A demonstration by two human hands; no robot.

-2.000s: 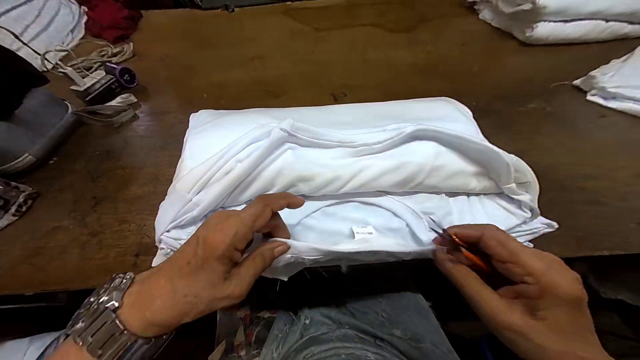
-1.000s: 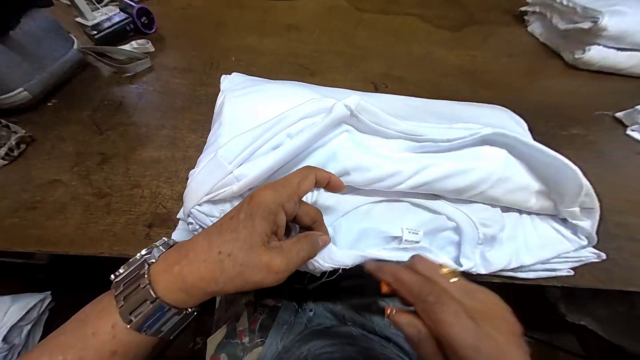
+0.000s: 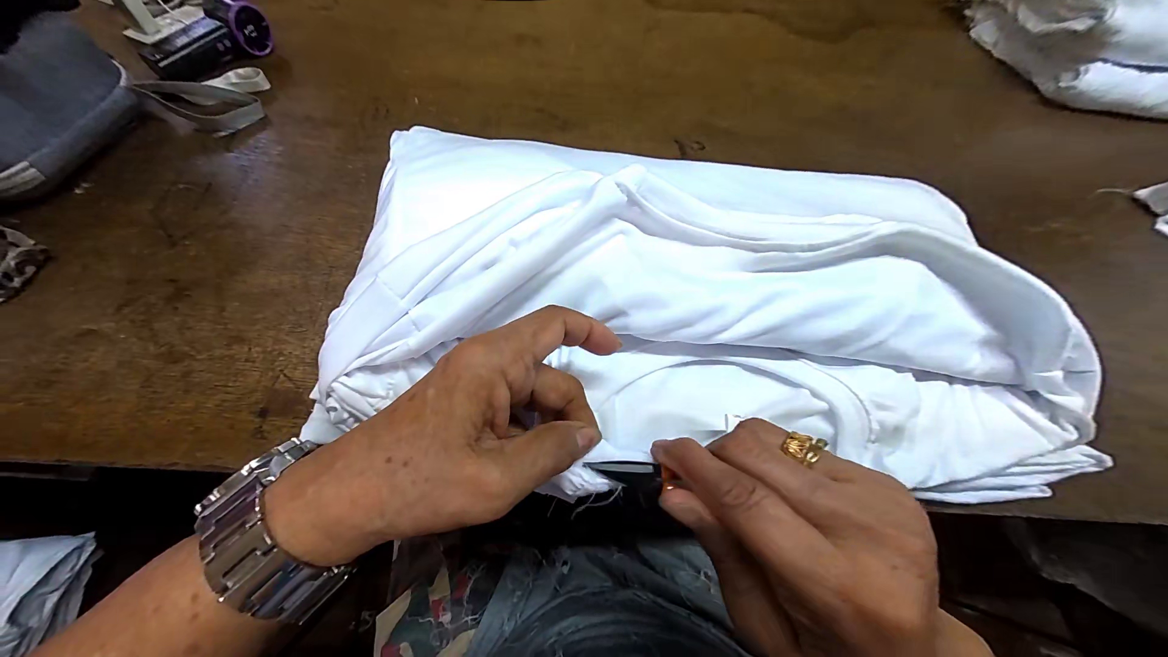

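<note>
A stack of folded white knit garments (image 3: pixel 730 292) lies along the near edge of the wooden table, a neckline facing up near that edge. My left hand (image 3: pixel 493 411), with a metal watch (image 3: pixel 265 538) at its wrist, pinches the garment's near edge between thumb and fingers. In my right hand (image 3: pixel 794 511) is a small cutting tool with an orange handle (image 3: pixel 669 478), mostly hidden by the fingers. Its metal blade (image 3: pixel 625 466) points left, by the cloth edge close to my left fingertips. Loose threads (image 3: pixel 593 497) hang below that edge.
At the upper left of the wooden table (image 3: pixel 228 347) are a grey fabric bag (image 3: pixel 55 100), a strap (image 3: pixel 205 105) and a black and purple device (image 3: pixel 219 36). More white cloth (image 3: pixel 1086 55) lies at the upper right. Pale cloth (image 3: pixel 41 584) is below the table at left.
My right hand has moved left with the orange-handled tool, from the right side of the neckline to beside my left hand. The view has shifted, too.
</note>
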